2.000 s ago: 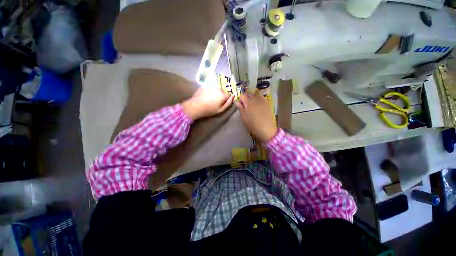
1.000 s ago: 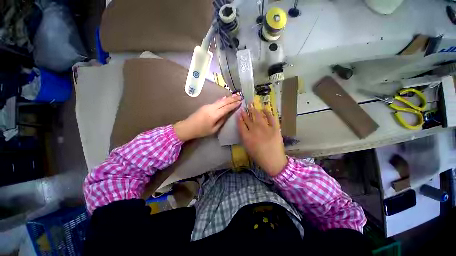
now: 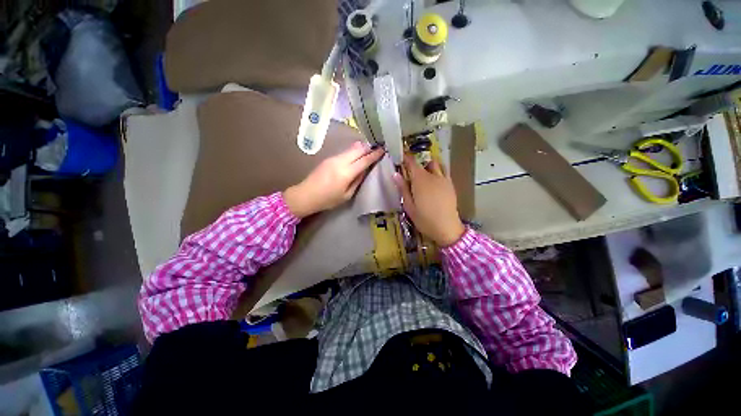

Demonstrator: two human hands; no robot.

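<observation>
A large brown panel [image 3: 244, 146] lies left of the needle area, with its edge running up to the machine. A pale piece of material [image 3: 379, 188] is folded up between my hands just below the needle area. My left hand [image 3: 329, 182] pinches the material by its upper left edge. My right hand [image 3: 431, 195] lies at the right of the pale piece, beside the needle; its fingertips are partly hidden, so its hold is unclear. The presser foot and needle are hidden. Brown strips stand right of my right hand, one upright [image 3: 463, 172] and one slanted [image 3: 552, 171].
Yellow-handled scissors [image 3: 655, 171] lie at the right. The white sewing machine head [image 3: 528, 61] spans the back, with the lamp [image 3: 317, 114] left of the needle. Another brown panel [image 3: 252, 45] lies behind. A phone [image 3: 650, 327] is on the side shelf. Yellow tape [image 3: 388, 244] shows on the bed.
Since a second ago, my right hand has drawn back to the right edge of the pale piece, uncovering more yellow tape. The pale piece now looks raised and curved. My left hand has barely moved.
</observation>
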